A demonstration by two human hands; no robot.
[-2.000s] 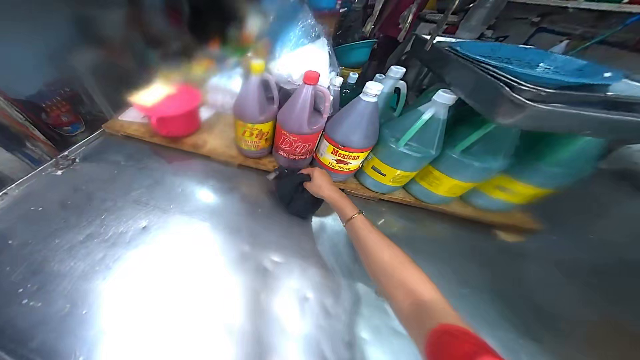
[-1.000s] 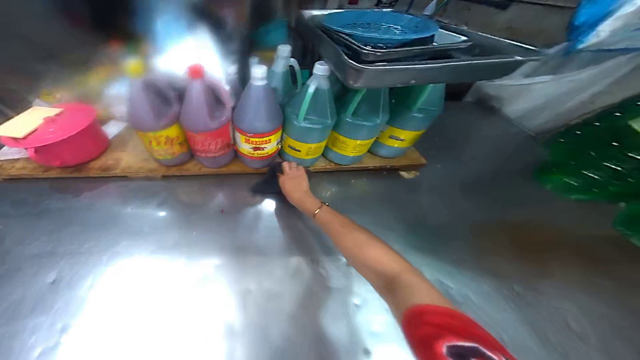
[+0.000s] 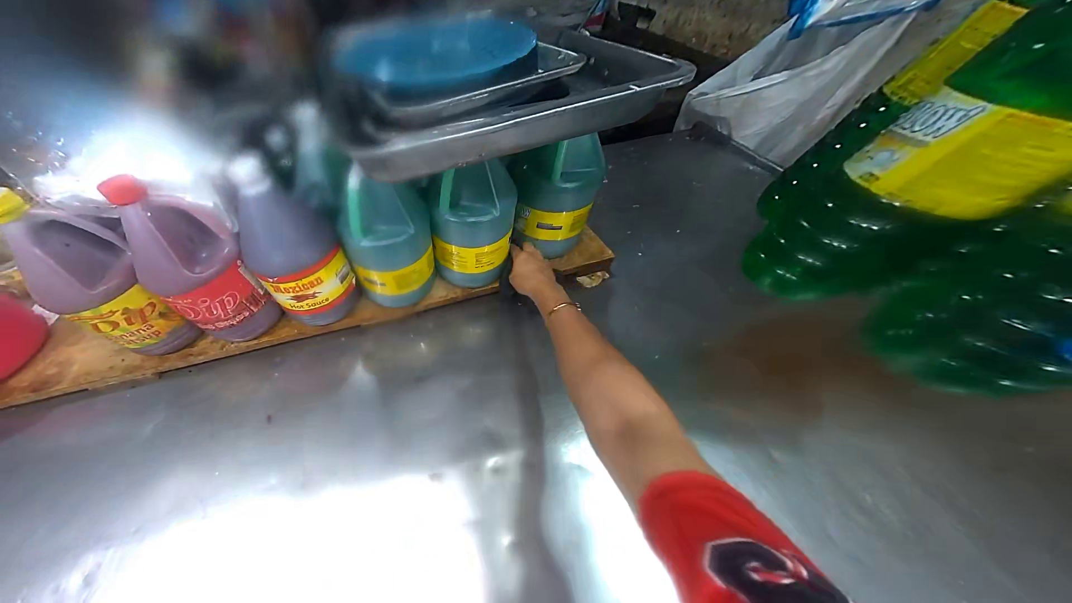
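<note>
My right hand point(image 3: 532, 270) reaches to the front edge of the wooden board point(image 3: 368, 314), its fingers on a dark cloth point(image 3: 507, 276) that is mostly hidden behind them. Close by stand teal plastic jugs with yellow labels point(image 3: 471, 230) point(image 3: 554, 201) point(image 3: 389, 243). Farther left on the same board are a hot sauce jug point(image 3: 297, 243) and two purple-brown jugs, one with a red cap point(image 3: 188, 260), the other with a yellow cap point(image 3: 100, 276). Under my forearm lies a shiny metal tabletop point(image 3: 402, 402). My left hand is out of view.
Metal trays point(image 3: 519, 126) with a blue round tray point(image 3: 435, 54) overhang the teal jugs. Large green bottles with yellow labels point(image 3: 963, 159) are at the right, near a white plastic bag point(image 3: 779, 92). A pink container point(image 3: 17, 335) shows at the left edge.
My right hand has moved rightward along the board with the dark cloth, from the hot sauce jug to the teal jugs at the right end. The view has swung right.
</note>
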